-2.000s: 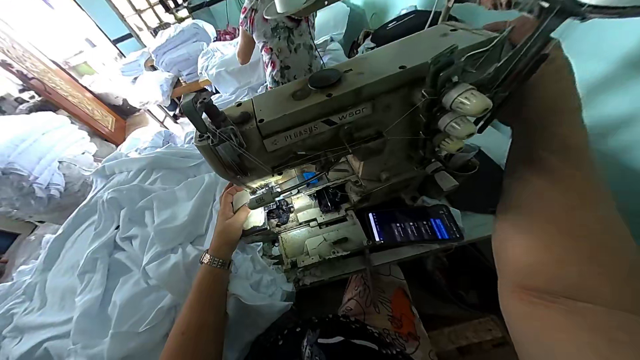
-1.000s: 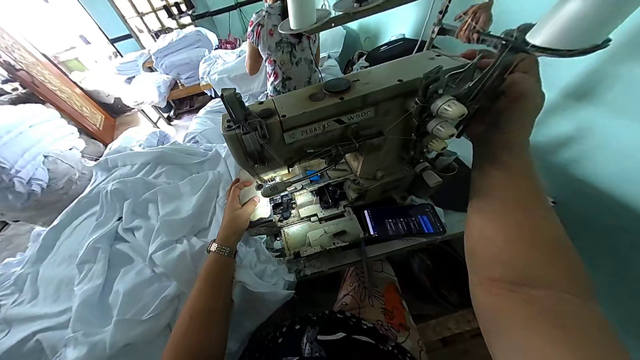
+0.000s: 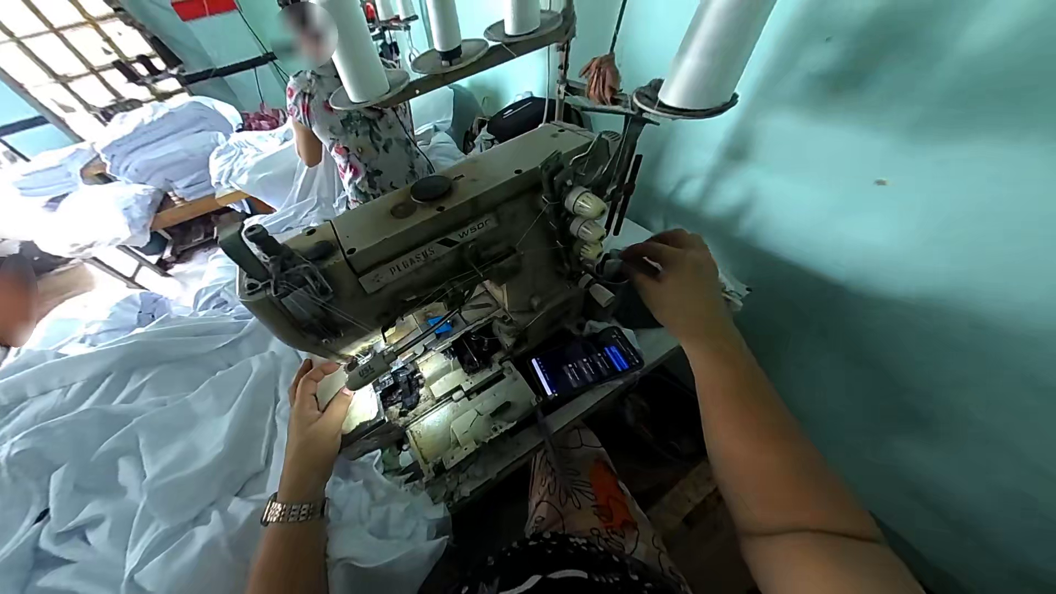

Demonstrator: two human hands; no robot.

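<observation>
A Pegasus industrial sewing machine (image 3: 445, 231) stands before me, its bed covers open and the looper area lit. My left hand (image 3: 318, 412) is at the left end of the bed, fingers on a pale plate or cover (image 3: 332, 386) beside the needle area; whether it grips this is unclear. My right hand (image 3: 676, 280) is at the machine's right end, fingertips bent together near the cream tension knobs (image 3: 587, 227); what they touch is hidden. A smartphone (image 3: 582, 363) lies on the table at the bed's right. White fabric (image 3: 140, 445) spreads at the left.
Large white thread cones (image 3: 718, 49) stand on the thread stand (image 3: 495, 56) above the machine. A person (image 3: 355, 124) in a floral top is behind it. Stacks of white cloth (image 3: 169, 144) lie on a bench at the back left. A green wall (image 3: 891, 272) borders the right side.
My right hand has come down from the thread guides at the machine's upper right to beside the tension knobs. My left hand remains at the bed's left end. The view has shifted.
</observation>
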